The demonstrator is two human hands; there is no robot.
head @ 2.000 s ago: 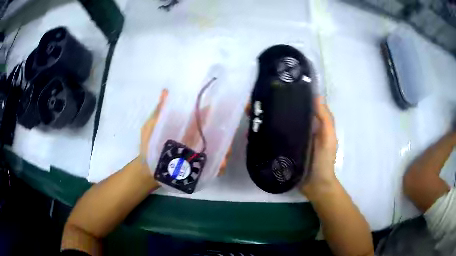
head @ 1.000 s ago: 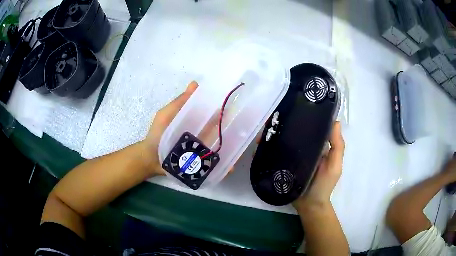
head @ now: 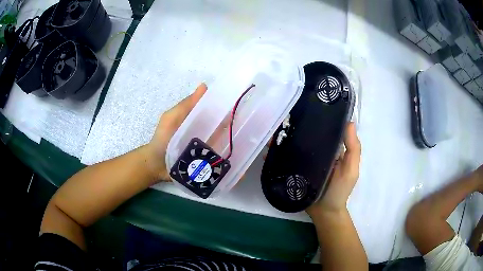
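Observation:
My left hand holds a frosted translucent tank tilted, its fingers seen through the plastic. A small black fan with a blue-and-white label lies at the tank's near end. Its red and black lead runs up along the tank. My right hand holds a black oval base by its right side, with a round slotted vent at each end. Small pale dots show on the base's left edge. The tank's upper right rim overlaps the base in view; I cannot tell if they touch.
Black round-cornered housings are clustered at upper left, with dark cables. A translucent-topped unit stands on the right. Grey boxes are stacked at upper right. Another person's arm is at lower right. The bench has a green edge.
Over the last two seconds the tank and base have tilted clockwise in view, and the tank's far end now overlaps the base. Both hands keep their holds. The view has shifted, showing the grey boxes.

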